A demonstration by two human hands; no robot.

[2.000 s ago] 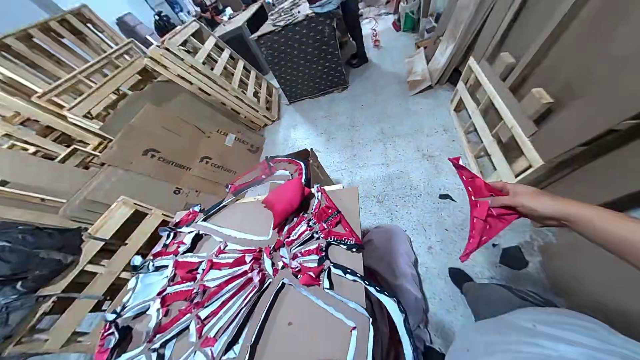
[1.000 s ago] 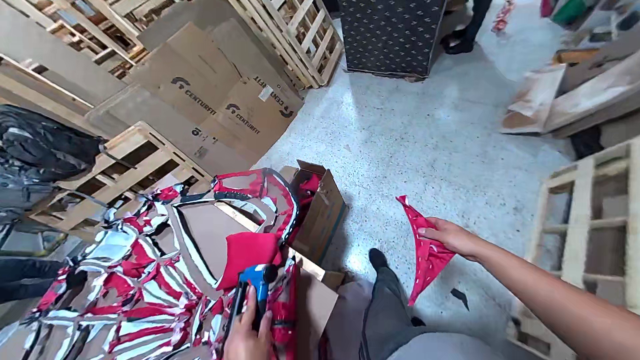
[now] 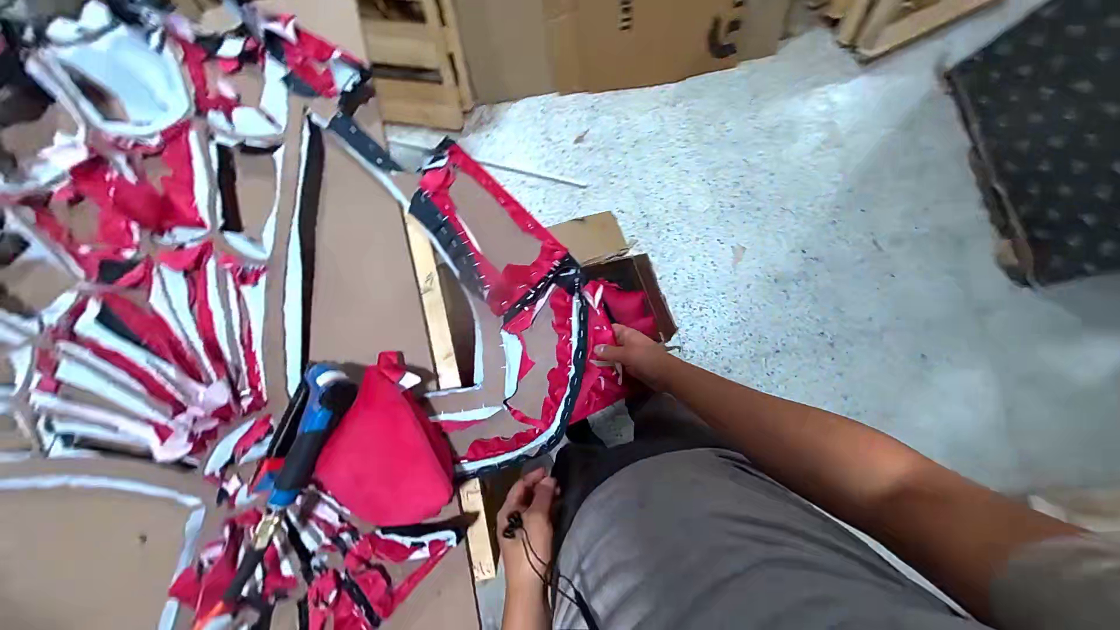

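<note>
My right hand point(image 3: 637, 354) holds a red fabric piece point(image 3: 602, 381) by its edge, at the outer side of a curved cardboard shape point(image 3: 534, 367) edged with red, black and white fabric. My left hand point(image 3: 528, 507) is beside the wooden edge of the work surface, below that shape; its fingers are bent and I see nothing held in them. A dark cord hangs at its wrist. A blue and black hand tool point(image 3: 315, 429), perhaps a stapler, lies against a plain red fabric piece point(image 3: 385, 446) on the cardboard.
An opened cardboard box point(image 3: 652, 297) with red fabric inside stands under the curved shape. Red, white and black fabric strips point(image 3: 131, 350) cover the left side. Folded cardboard point(image 3: 656, 44) and wooden pallets point(image 3: 411, 61) are at the back. A dark patterned block point(image 3: 1050, 140) stands on the floor at right.
My right hand has brought the red fabric piece from over the floor to the curved shape. My left hand has let go of the blue tool. The view has turned toward the work surface.
</note>
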